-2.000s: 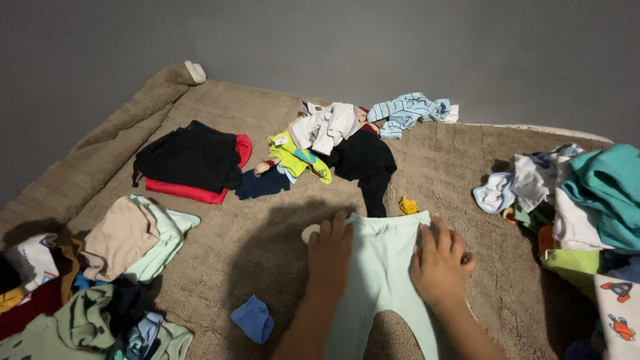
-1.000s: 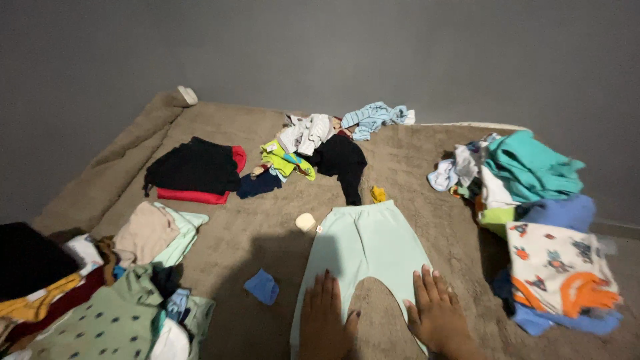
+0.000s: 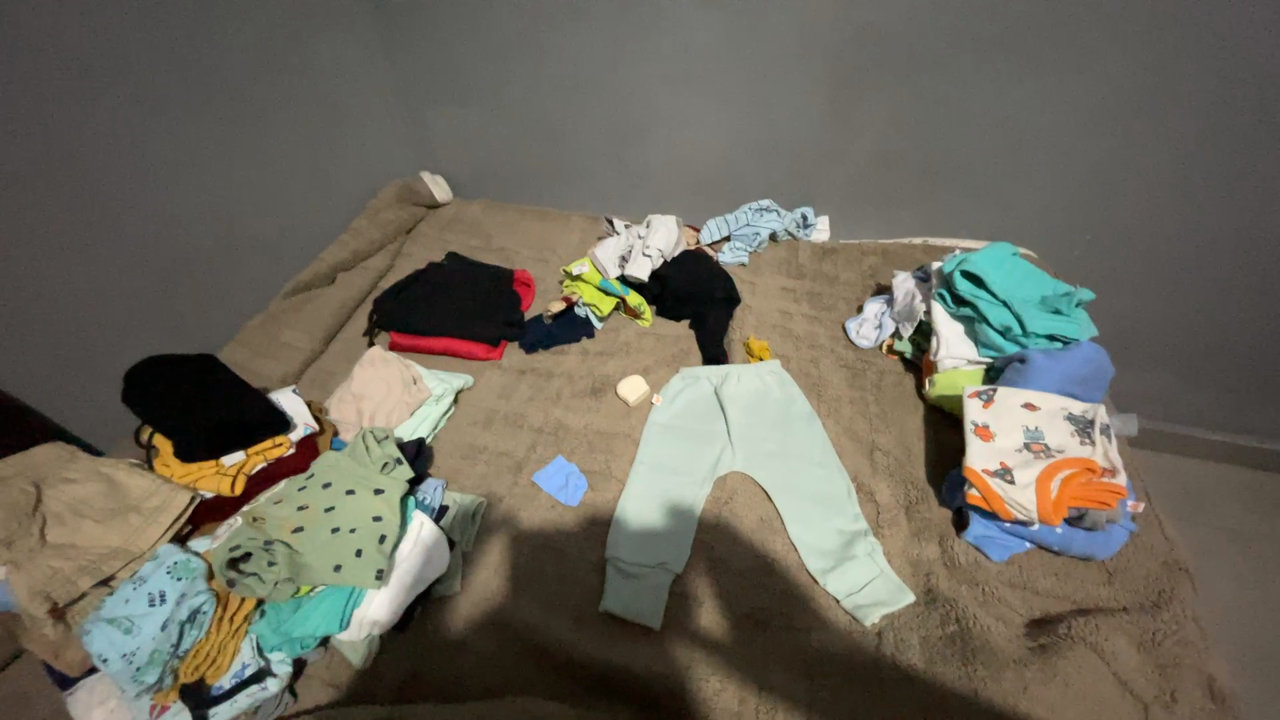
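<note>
A pair of small mint-green trousers (image 3: 690, 430) lies flat on the brown blanket (image 3: 500, 400), waistband towards the wall and the legs spread apart with ribbed cuffs. Neither of my hands is in the picture; only a dark shadow falls over the trouser legs and the blanket. Just left of the waistband sits a small cream-coloured object (image 3: 632, 390). A small blue cloth piece (image 3: 561, 481) lies further left, and a small yellow item (image 3: 757, 349) is just beyond the waistband.
Mixed clothes (image 3: 320, 520) are heaped at the left. Black and red garments (image 3: 450, 300) lie folded behind them. Loose clothes (image 3: 640, 250) spread near the grey wall (image 3: 640, 100). On the right is another pile with a teal garment (image 3: 1015, 300) and a robot-print garment (image 3: 1035, 440).
Both my hands, earlier at the waistband and then on the legs of the mint trousers, have left the view. The trousers now lie untouched. The view has shifted to take in more of the left pile.
</note>
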